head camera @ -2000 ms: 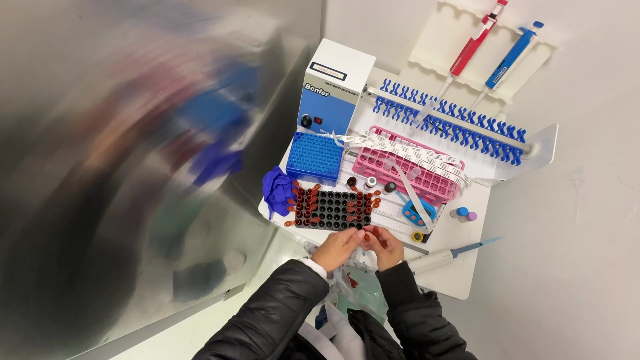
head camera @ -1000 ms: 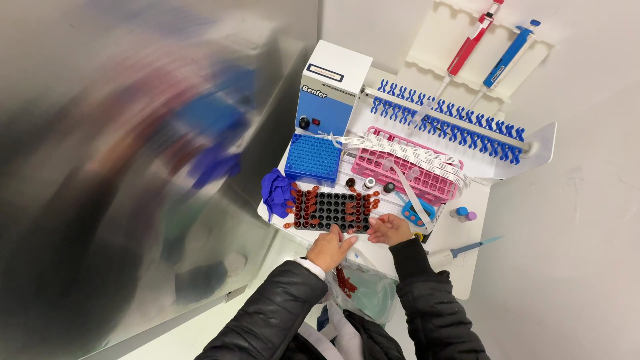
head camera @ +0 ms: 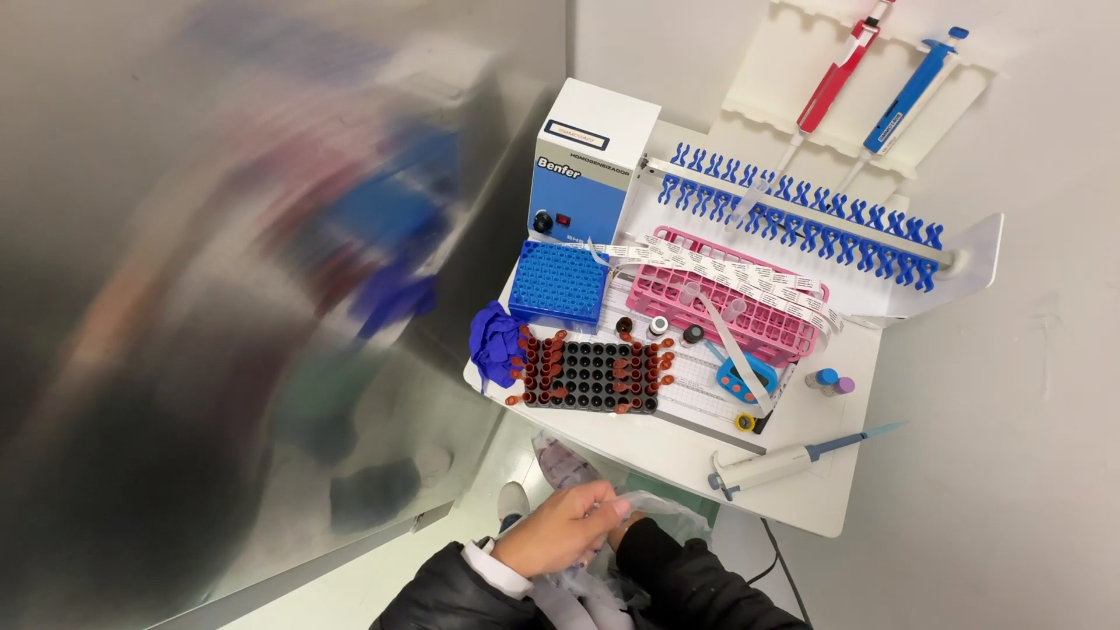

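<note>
Below the table's front edge, my left hand (head camera: 560,529) grips the rim of a clear plastic bag (head camera: 669,507). Beside it my right hand (head camera: 623,525) reaches down at the bag's mouth; its fingers are mostly hidden, so what it holds does not show. Above the hands on the table, a black tube rack (head camera: 591,376) holds open red-brown microtubes (head camera: 538,372) along its left side and more toward its right, with bare wells between. A crumpled blue-violet glove (head camera: 495,343) lies left of the rack.
Behind the rack stand a blue tip box (head camera: 560,282), a Benfer homogenizer (head camera: 584,175) and a pink tube rack (head camera: 665,293) under label strips. A blue timer (head camera: 744,378) and small vials lie at right. A pipette (head camera: 770,468) rests near the front edge. A metal surface (head camera: 262,262) rises at left.
Both hands have moved down from the rack's front edge to the plastic bag. My left hand has closed on the bag's rim, and my right hand has gone mostly out of sight.
</note>
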